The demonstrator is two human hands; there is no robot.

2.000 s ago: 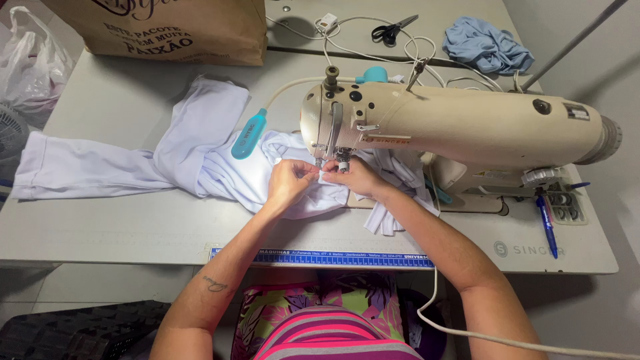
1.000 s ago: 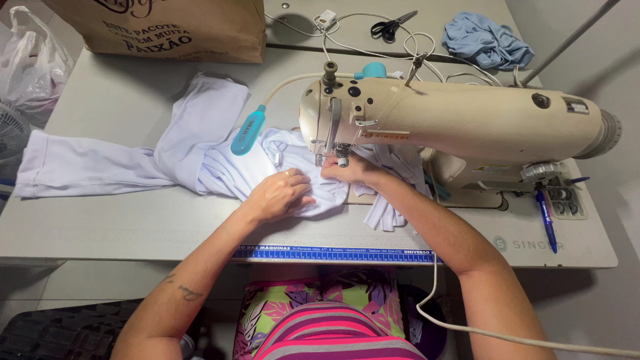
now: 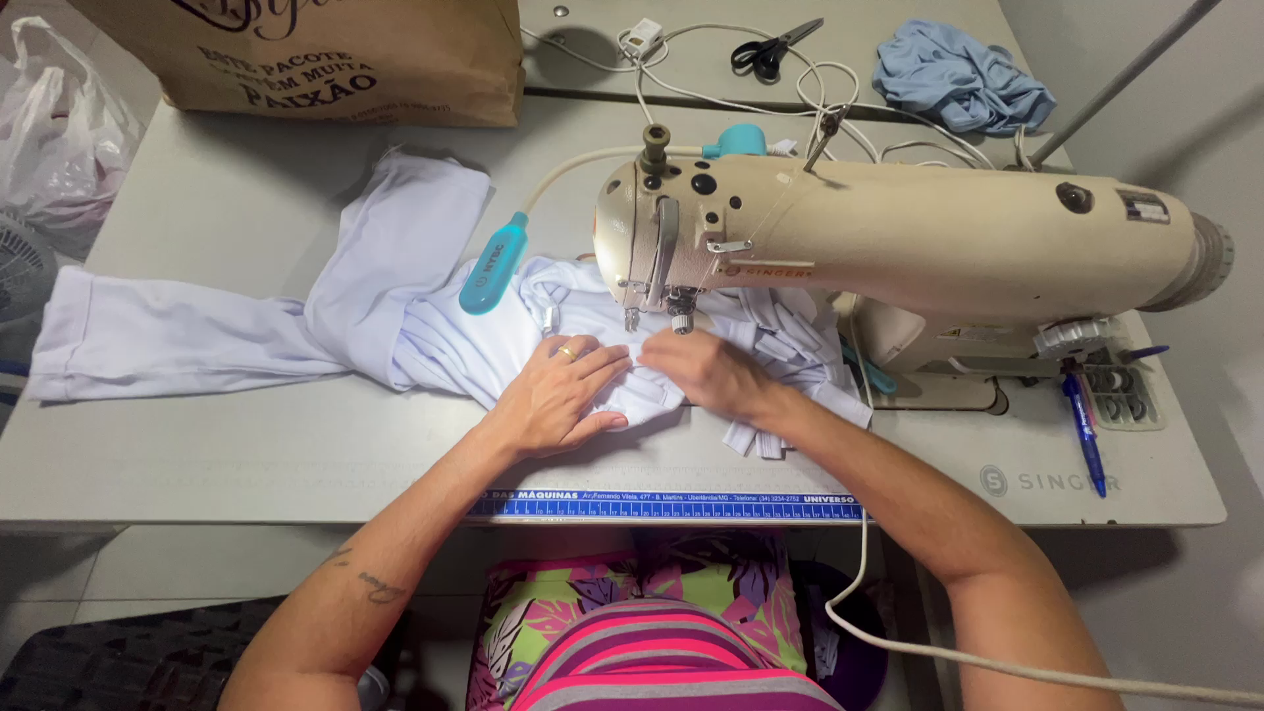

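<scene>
White fabric point(image 3: 395, 326) is bunched on the sewing table and passes below the needle area of a beige Singer sewing machine point(image 3: 889, 222). My left hand point(image 3: 563, 395) lies on the fabric, fingers slightly spread, pressing it flat left of the needle. Just in front of the presser foot area, my right hand point(image 3: 706, 370) is curled on the fabric; its fingertips are partly hidden, so its grip is unclear. Fabric strips point(image 3: 790, 346) lie under and beyond my right wrist. A turquoise lamp point(image 3: 494, 265) on a flexible neck hangs over the fabric, left of the machine head.
A blue ruler strip point(image 3: 662, 506) runs along the table's front edge. Behind are a brown paper bag point(image 3: 336, 69), black scissors point(image 3: 775, 51), white cables point(image 3: 711, 97) and light blue cloth point(image 3: 958, 79). At right lie a blue pen point(image 3: 1084, 434) and a bobbin case point(image 3: 1126, 395).
Two seconds ago both hands were together at the needle area. My left hand has since moved off left and now lies flat on the fabric; my right hand has come slightly toward me.
</scene>
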